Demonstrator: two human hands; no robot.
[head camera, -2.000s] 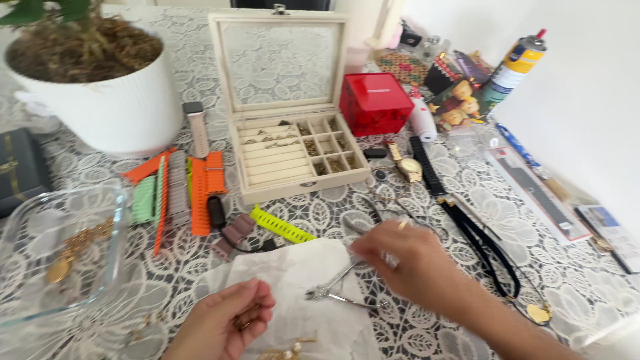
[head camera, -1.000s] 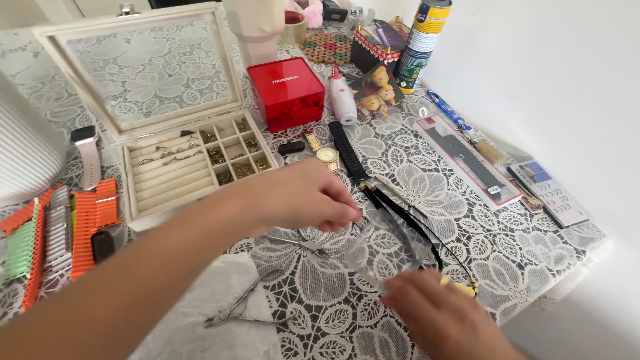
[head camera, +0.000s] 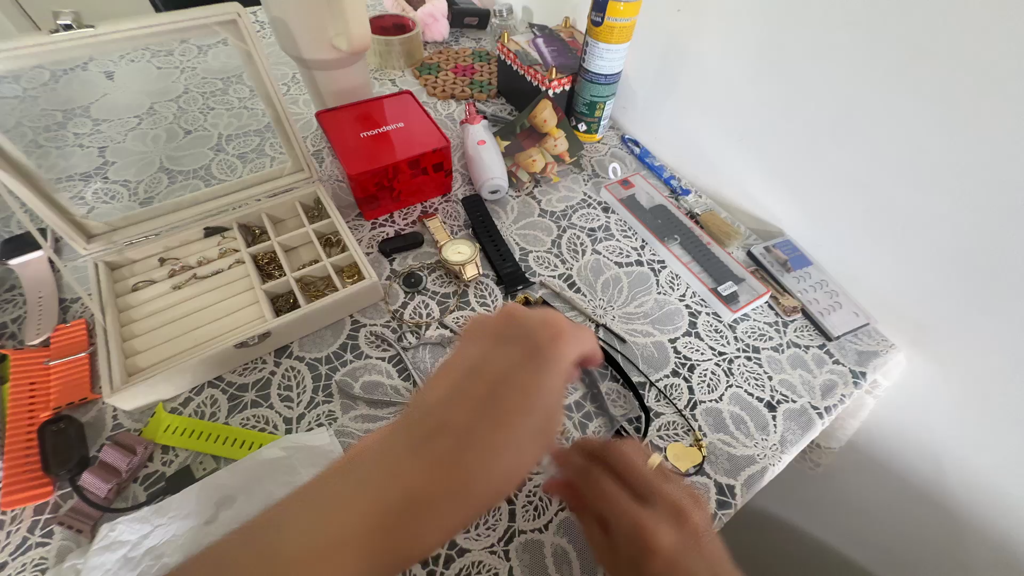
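My left hand (head camera: 524, 352) is blurred over the middle of the table, its fingers turned down beside the black cord necklace (head camera: 640, 364). Below and right of it is my right hand (head camera: 632, 500), also blurred, near the necklace's gold pendant (head camera: 684, 457). A greyish translucent patch shows between the hands; whether either holds it cannot be told. My left forearm partly hides a metal hand tool (head camera: 384, 396). A gold wristwatch (head camera: 459, 253) and a black watch strap (head camera: 494, 244) lie beyond my left hand. The open jewelry box (head camera: 240, 340) holds rings and gold chains.
A red box (head camera: 388, 156), a white handheld device (head camera: 484, 156) and a spray can (head camera: 602, 72) stand or lie at the back. A packaged watch strap (head camera: 684, 244) is at the right. Colored straps (head camera: 208, 432) and white paper (head camera: 216, 512) lie at the left.
My left hand has moved right, from the white paper to beside the cord necklace. My right hand has left the pliers on the paper and is now near the pendant. The view has swung right.
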